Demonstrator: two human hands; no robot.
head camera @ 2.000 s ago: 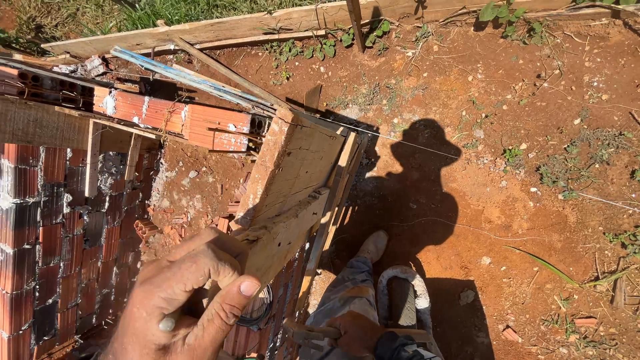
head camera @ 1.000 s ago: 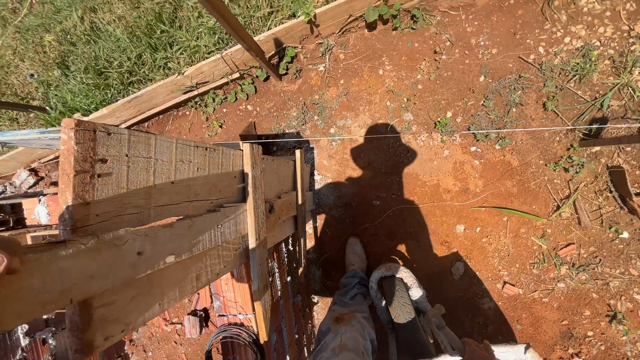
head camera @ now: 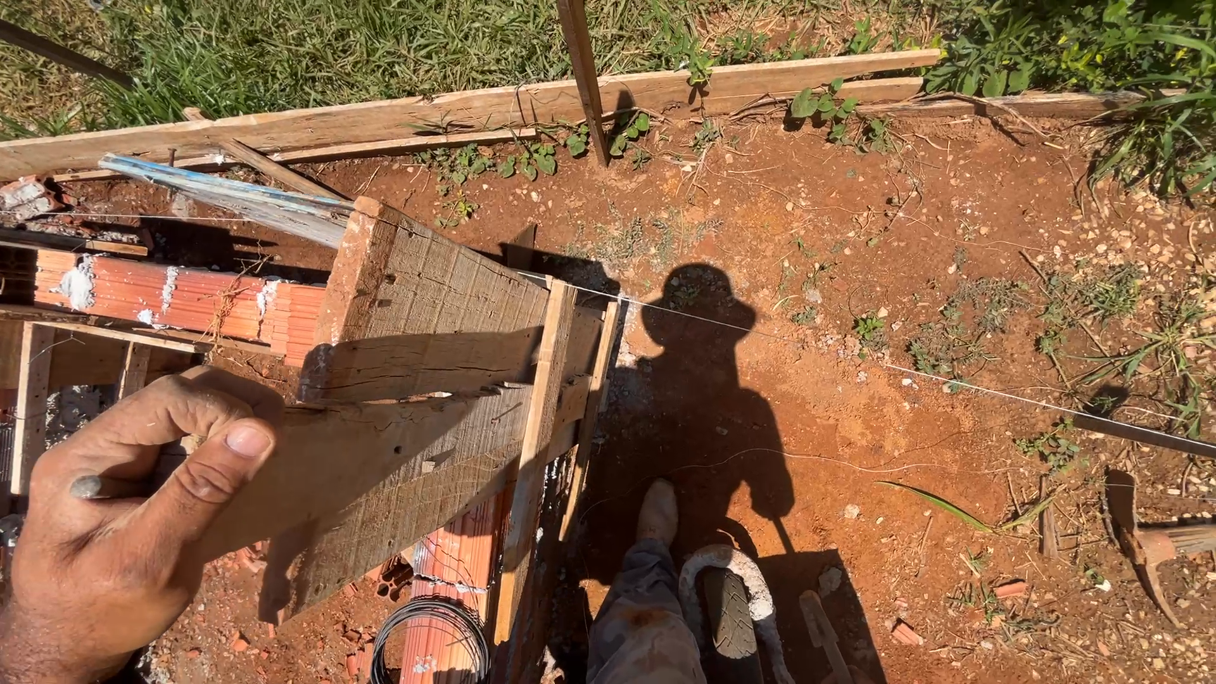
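Note:
My left hand point(head camera: 142, 522) is at the lower left, its thumb pressed over curled fingers at the near end of a long wooden board point(head camera: 380, 465). A small grey rounded thing point(head camera: 87, 486) shows between the fingers; what it is cannot be told. The board slants away to the right across a rough plank panel point(head camera: 446, 294), where a narrow upright batten point(head camera: 540, 446) crosses the planks. Red hollow clay bricks point(head camera: 190, 294) with white mortar lie behind the panel. A coil of dark wire point(head camera: 429, 638) rests on the brickwork below. My right hand is outside the view.
A taut string point(head camera: 817, 344) runs right from the panel. A wheelbarrow wheel point(head camera: 730, 608) within a mortar-splashed tube frame stands beside my leg point(head camera: 646, 608). Boards edge the grass point(head camera: 608, 100), with a thin stake point(head camera: 582, 81) near them. A hoe-like tool point(head camera: 1126, 532) lies at right.
The view has swung about. My left hand, barely visible at the left edge one second ago, is in full view again, with the board's end still at it.

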